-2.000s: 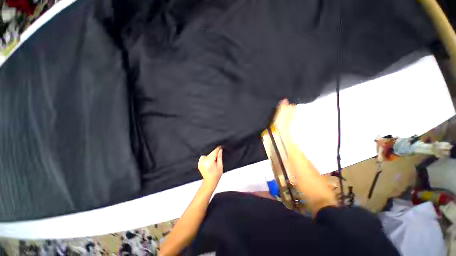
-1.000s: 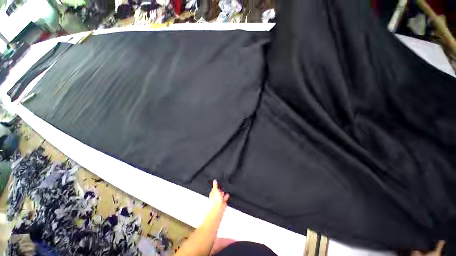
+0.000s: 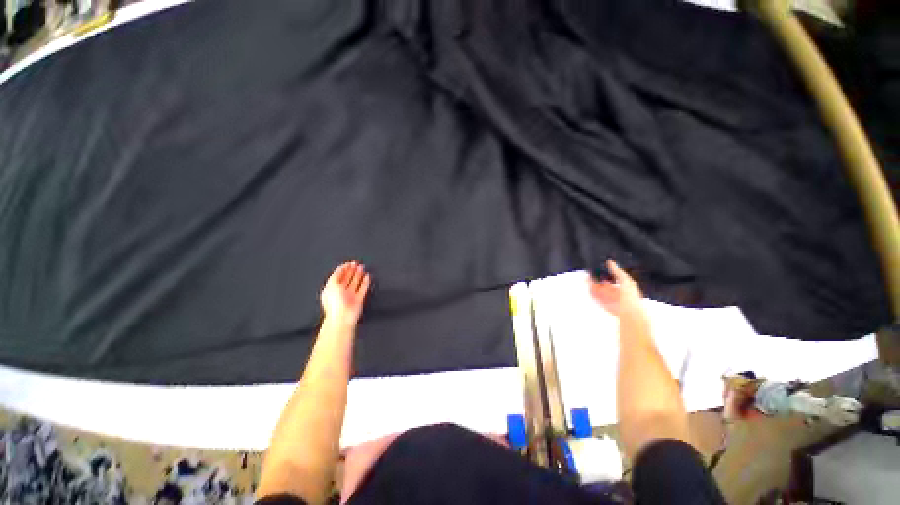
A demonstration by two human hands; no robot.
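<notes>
The black fabric (image 3: 247, 178) spreads over the white table, smooth at the left and rippled at the centre and right. My left hand (image 3: 346, 288) lies on the fabric near its front edge, fingers extended, not clearly gripping it. My right hand (image 3: 616, 289) is at the fabric's edge right of the guide rail; dark cloth meets its fingertips, and whether they pinch it is unclear. The narrow parallel strips of the guide rail (image 3: 538, 375) cross the table's near edge between my arms, with blue blocks beside them.
A long yellow-tan pole (image 3: 839, 118) curves down the right side. The white table edge (image 3: 178, 414) runs along the front. Scraps (image 3: 59, 464) lie on the floor at lower left. A cloth-wrapped item (image 3: 804, 401) sticks out at the right near edge.
The view has swung back right. The fabric's loose part has shifted and lies in different folds. My right hand has come from the far lower right to beside the rail; my left hand now lies flatter on the cloth.
</notes>
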